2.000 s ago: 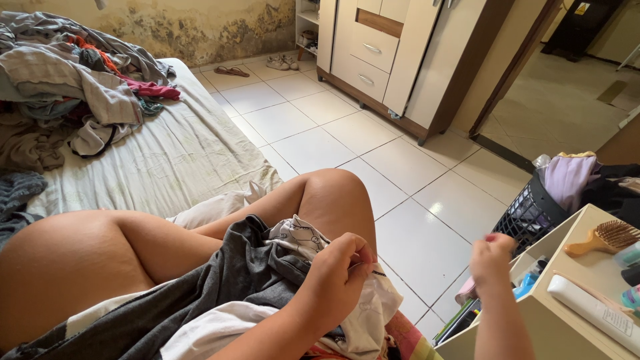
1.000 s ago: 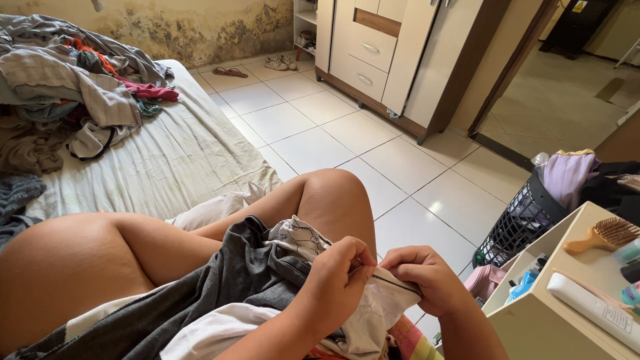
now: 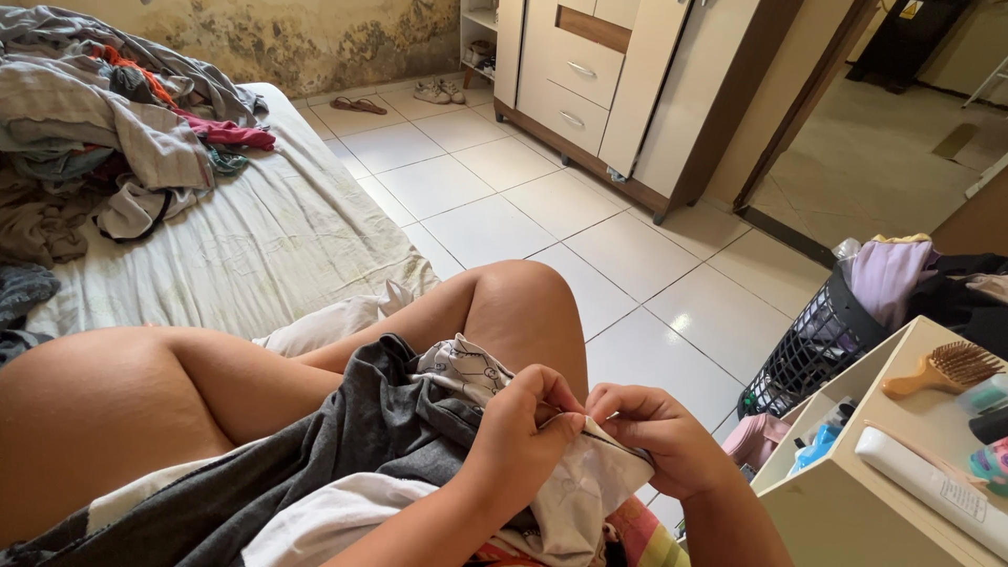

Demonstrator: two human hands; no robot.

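Observation:
Across my lap lies a dark grey and white garment, bunched up, with a white printed part near my knee. My left hand pinches the edge of the white cloth between thumb and fingers. Close beside it, my right hand pinches the same edge, where a dark line of seam or thread runs. The two hands' fingertips nearly meet. Whether a needle is between the fingers cannot be seen.
Heaped clothes lie on the bed at left. At right stand a black laundry basket and a cream drawer unit bearing a hairbrush and a white tube. A wardrobe, sandals and shoes are beyond.
Two seconds ago my right hand was raised apart at the right, near the drawer unit. It came back to the cloth beside my left hand, which has kept its hold.

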